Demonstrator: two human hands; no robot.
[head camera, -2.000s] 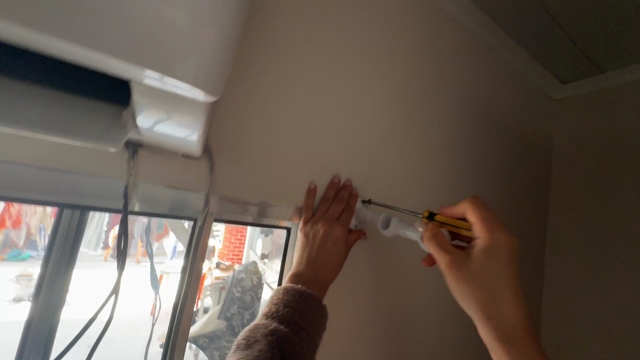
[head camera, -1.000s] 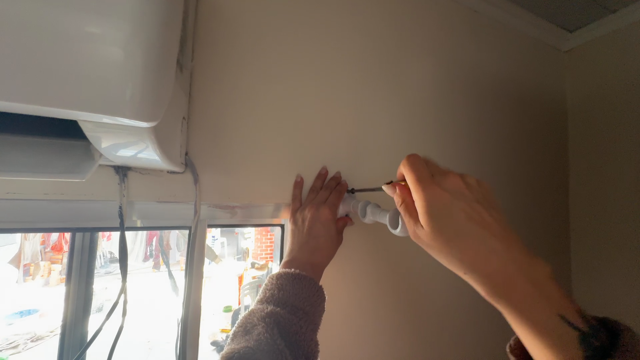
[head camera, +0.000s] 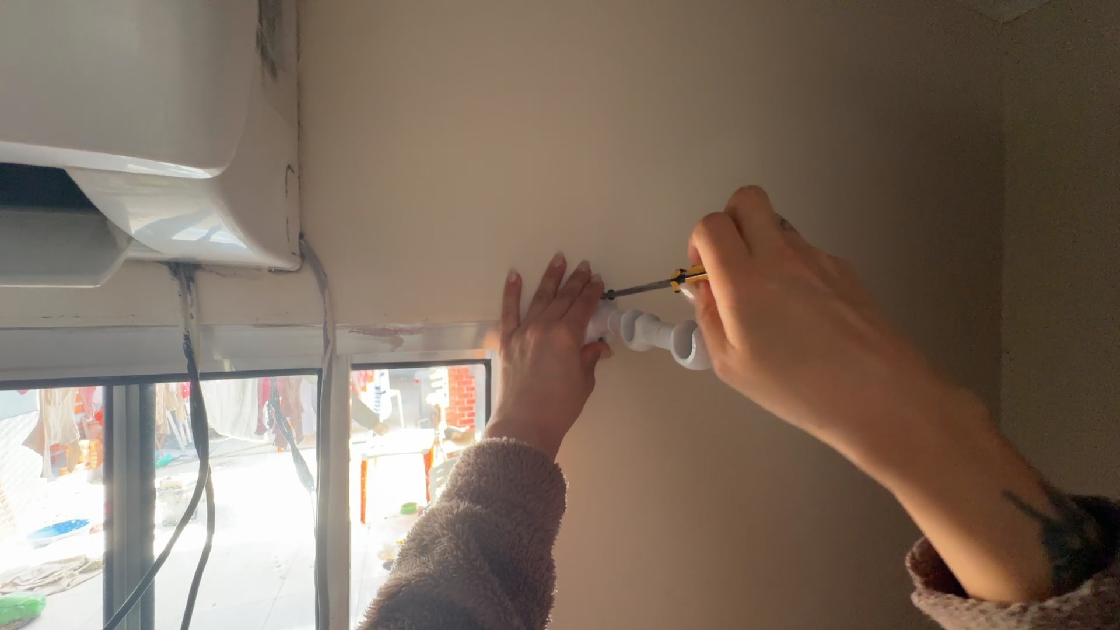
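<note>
My left hand (head camera: 551, 350) lies against the wall beside the window's top corner, its fingers spread upward. Its fingertips and thumb press the base of a white double curtain rod bracket (head camera: 652, 331), whose two round cups point away from the wall. In my right hand (head camera: 770, 289) is a screwdriver (head camera: 652, 286) with a yellow and black handle. The shaft points left, and its tip meets a dark screw (head camera: 610, 295) at the top of the bracket base, beside my left fingertips. Most of the handle is hidden by my right fingers.
A white wall-mounted air conditioner (head camera: 131, 96) fills the upper left. Dark cables (head camera: 199, 420) hang from it in front of the sliding window (head camera: 129, 490). The window's top frame (head camera: 420, 339) ends near my left wrist. Wall corner at the right.
My right hand has moved higher around the screwdriver, covering more of its handle than two seconds ago. My left hand stays at the bracket base. The view has shifted.
</note>
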